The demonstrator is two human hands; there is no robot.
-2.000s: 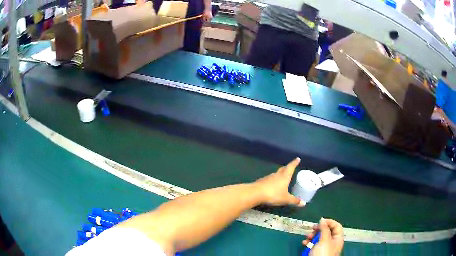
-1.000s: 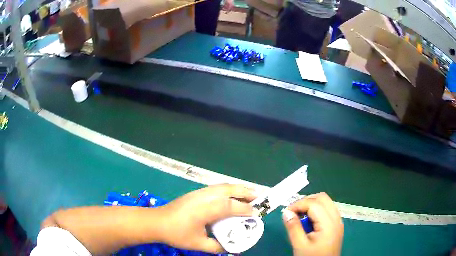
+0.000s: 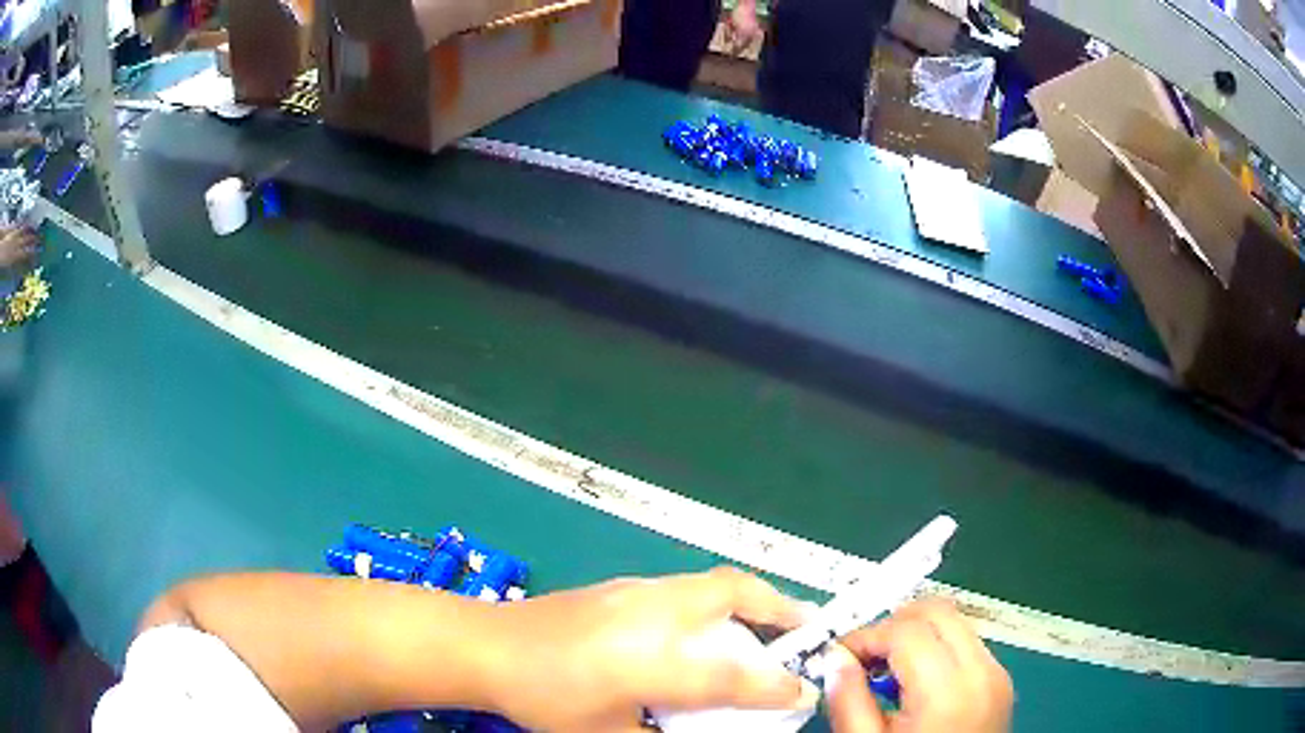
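Note:
My left hand (image 3: 673, 652) grips the white housing (image 3: 744, 715) near the bottom edge; the hand hides most of the cup. The housing's flat white arm (image 3: 887, 580) sticks out up and to the right. My right hand (image 3: 930, 666) is close beside it, fingertips at the spot where cup meets arm. A blue battery pack (image 3: 885, 689) shows partly between the right fingers. The leads and connector are too hidden and blurred to tell. A heap of blue battery packs (image 3: 429, 560) lies on the bench behind my left forearm, partly covered by it.
A metal edge rail (image 3: 573, 473) parts the bench from the green conveyor belt (image 3: 601, 387). Another white housing (image 3: 226, 205) with a blue cell stands on the belt. Opposite are cartons (image 3: 472, 65), a blue battery heap (image 3: 737, 149), a pale card (image 3: 946, 205) and people's dark-clothed bodies.
My left hand has brought the housing from the belt to the bench side. The right hand has come to the housing's joint with the battery. The cup has turned and is more covered.

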